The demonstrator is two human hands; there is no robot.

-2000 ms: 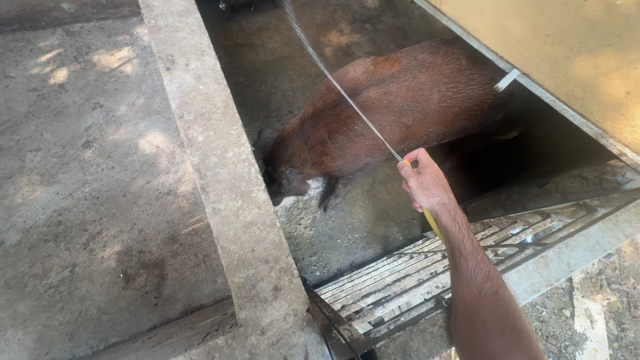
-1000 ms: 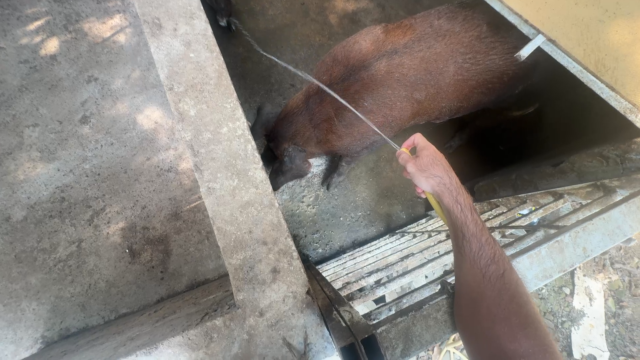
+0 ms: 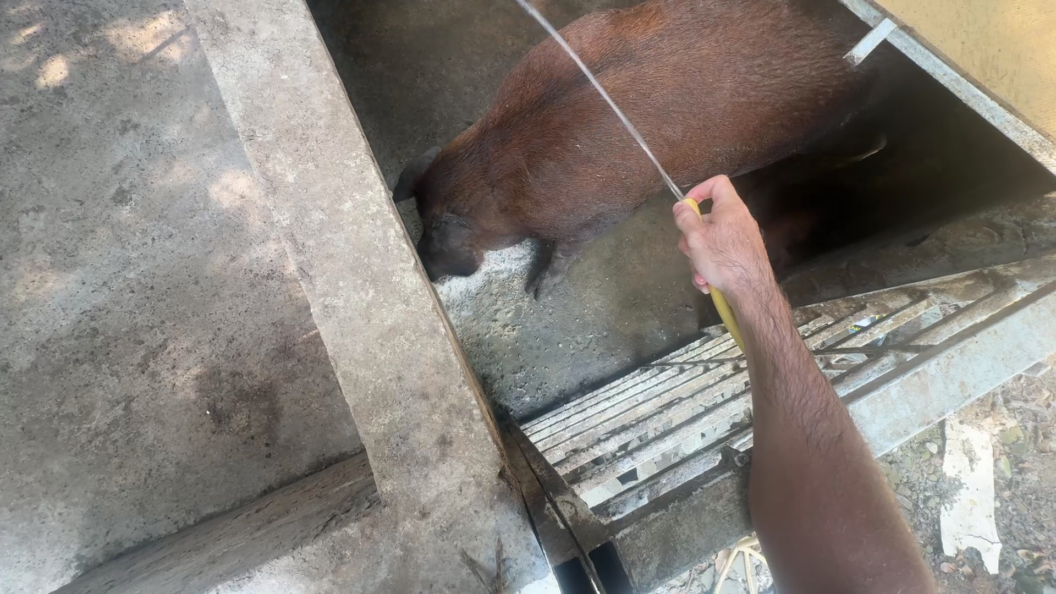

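My right hand (image 3: 726,239) is closed around the end of a yellow hose (image 3: 724,318), its thumb and forefinger at the mouth. A narrow jet of water (image 3: 598,87) leaves the hose toward the upper left and passes over a reddish-brown pig (image 3: 610,124). The pig stands in the pen with its head down by the concrete wall, its snout close to pale, wet matter (image 3: 499,276) on the floor. Part of its hindquarters lies in dark shadow. My left hand is not in view.
A thick concrete wall (image 3: 355,272) divides this pen from the concrete floor (image 3: 148,272) at left. A slatted metal gate (image 3: 660,412) closes the near side. A metal rail (image 3: 957,91) with a tan surface beyond it borders the upper right.
The water jet, which reached the dark shape near the pen's top left a second ago, now runs off the upper edge of the view. My right hand keeps its grip on the hose.
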